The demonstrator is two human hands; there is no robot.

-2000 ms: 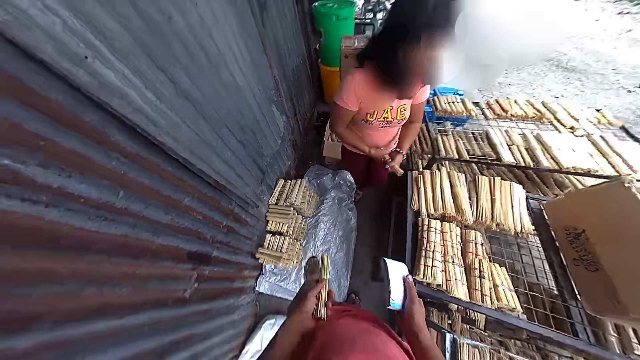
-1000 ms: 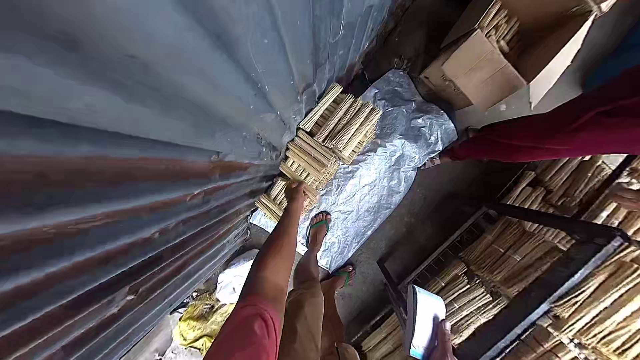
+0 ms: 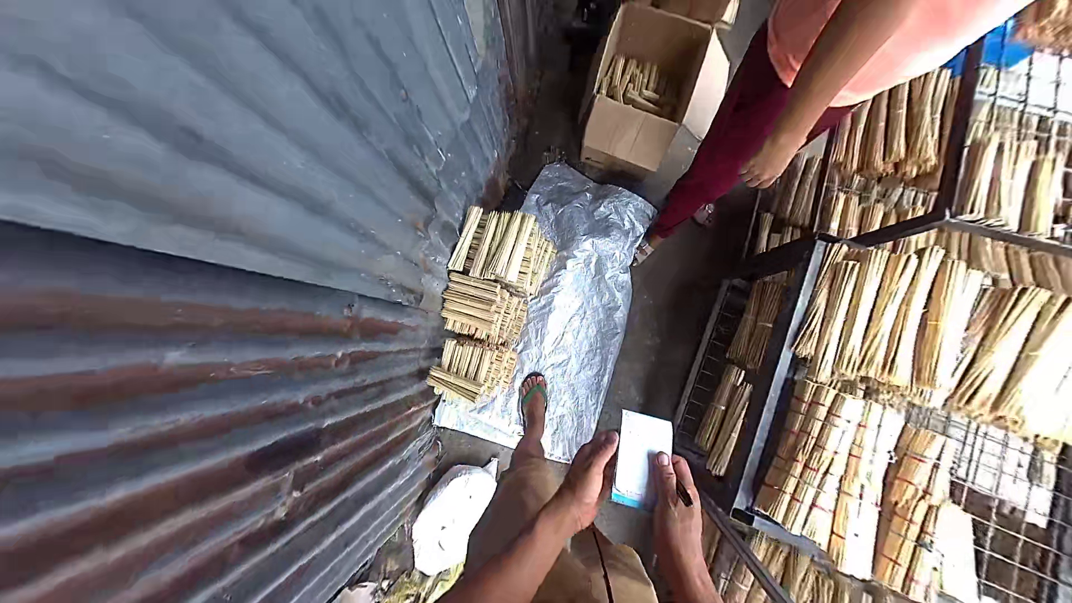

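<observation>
My right hand [image 3: 677, 507] grips a small white notepad [image 3: 643, 456] with the thumb on its face, and a dark pen [image 3: 684, 494] lies between the fingers. Close beside the pad's left edge is my left hand [image 3: 590, 473], fingers curled; whether it touches the pad or holds anything is not plain. Bundles of thin pale sticks [image 3: 481, 306] are stacked on a silvery plastic sheet [image 3: 578, 310] along the wall, ahead and to the left of both hands.
A corrugated metal wall [image 3: 251, 335] runs along the left. Metal racks [image 3: 779, 377] with stick bundles fill the right. A cardboard box [image 3: 632, 134] holding bundles is ahead, near a person in maroon trousers [image 3: 724, 134]. A white sack [image 3: 452, 519] lies by my legs.
My left hand held a stick bundle two seconds ago, was at the stack one second ago, and is now beside the notepad. The view has turned downward since the first frame.
</observation>
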